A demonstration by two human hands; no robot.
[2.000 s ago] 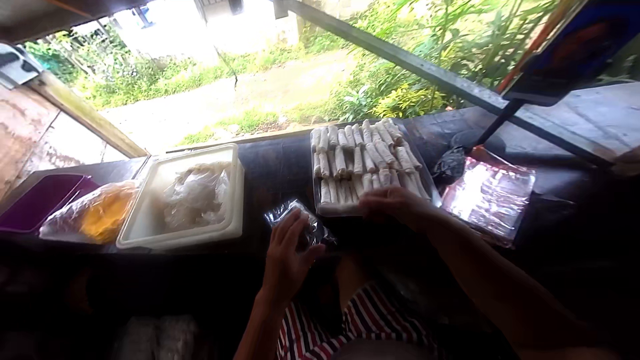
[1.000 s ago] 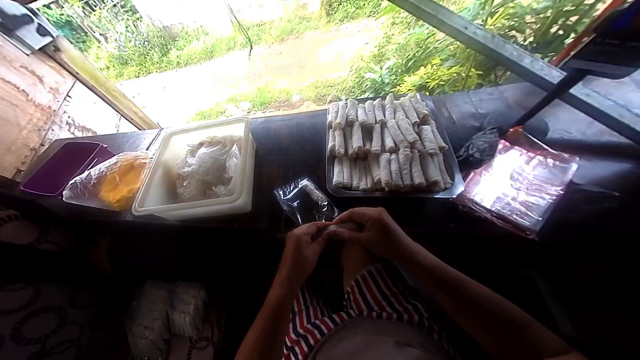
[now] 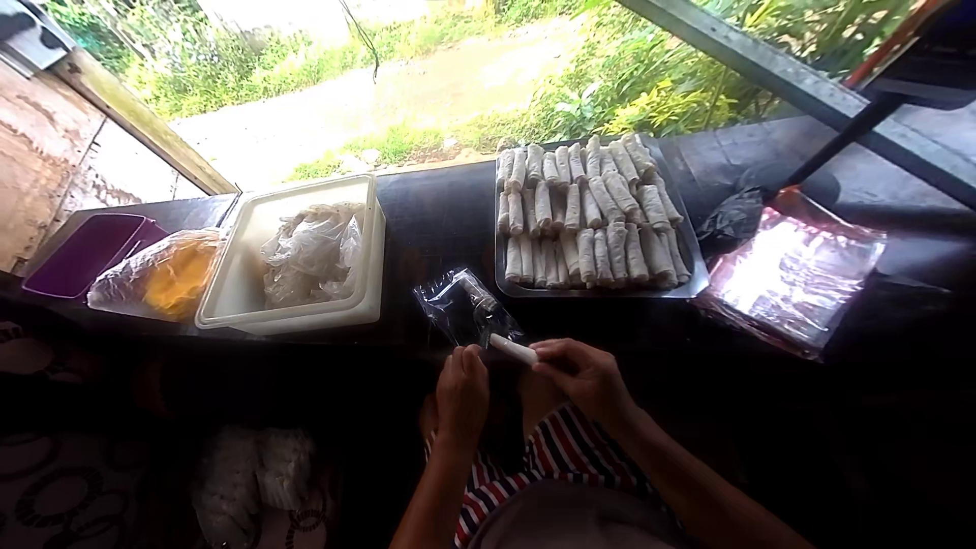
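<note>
My right hand (image 3: 583,374) holds a pale wrapped roll (image 3: 513,349) by its right end, just past the table's near edge. My left hand (image 3: 463,385) is pinched at the near edge of a clear plastic bag (image 3: 442,301), left of that roll. Inside or on the bag lies another roll (image 3: 476,291); which of the two I cannot tell. Behind and to the right, a metal tray (image 3: 598,292) carries many pale rolls (image 3: 587,206) in several rows.
To the left stand a cream plastic tub (image 3: 377,252) with plastic-wrapped contents, a bag with something yellow (image 3: 179,271) and a purple bin (image 3: 84,255). A stack of shiny plastic packs (image 3: 793,267) and a dark crumpled bag (image 3: 732,217) lie right of the tray.
Two seconds ago my right hand was at the tray's near edge and my left hand on the clear bag. Both then met near the table edge; now they are apart, with a roll in the right.
</note>
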